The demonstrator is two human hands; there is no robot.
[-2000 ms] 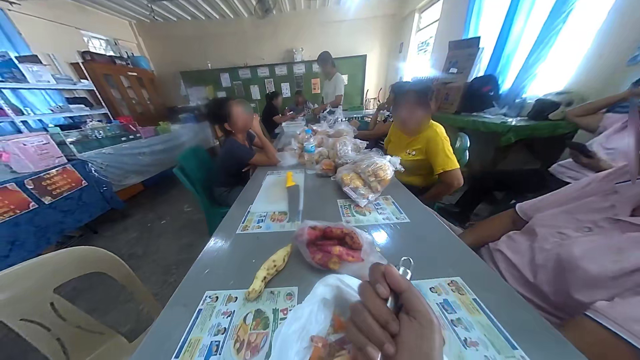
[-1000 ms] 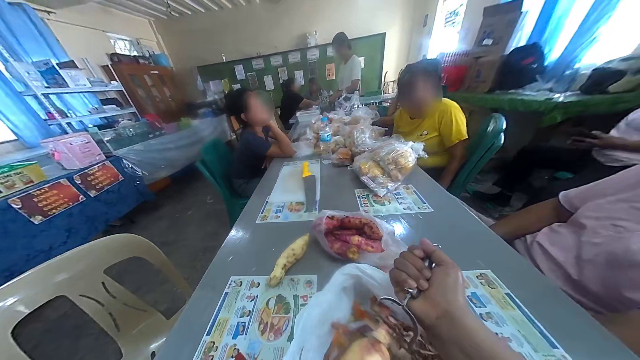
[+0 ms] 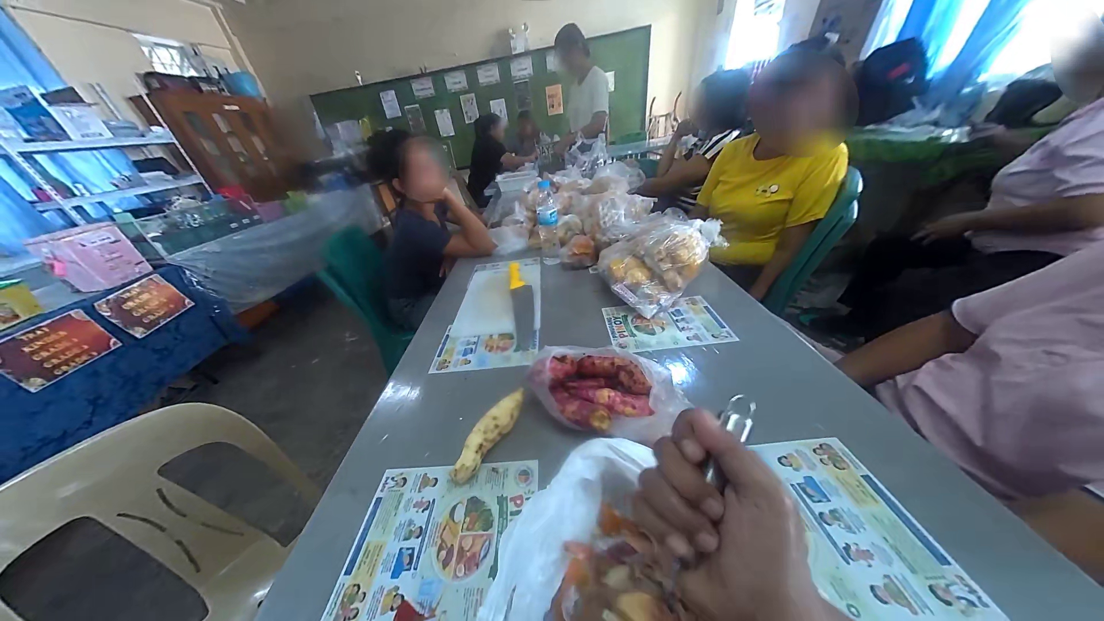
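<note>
My right hand [image 3: 733,509] is closed around a metal-handled tool [image 3: 733,423] whose looped end sticks up above the fist; its other end is hidden. Just left of and below the fist, an open white plastic bag [image 3: 543,526] holds orange, reddish and pale food scraps [image 3: 617,569]. My left hand is out of sight. Beyond the bag lies a clear plastic bag of red-skinned sweet potatoes [image 3: 604,392]. To its left, a pale yellow, brown-spotted root [image 3: 487,435] lies partly on a printed placemat [image 3: 440,535].
Farther up the grey table [image 3: 405,440] are a knife with a yellow handle [image 3: 520,297] on a white cutting board [image 3: 483,302], a water bottle [image 3: 548,220] and several filled plastic bags [image 3: 660,259]. People sit along both sides. A beige chair [image 3: 198,517] stands at left.
The bent metal part seen below my right fist one second ago is now out of sight. The view has turned since the first frame.
</note>
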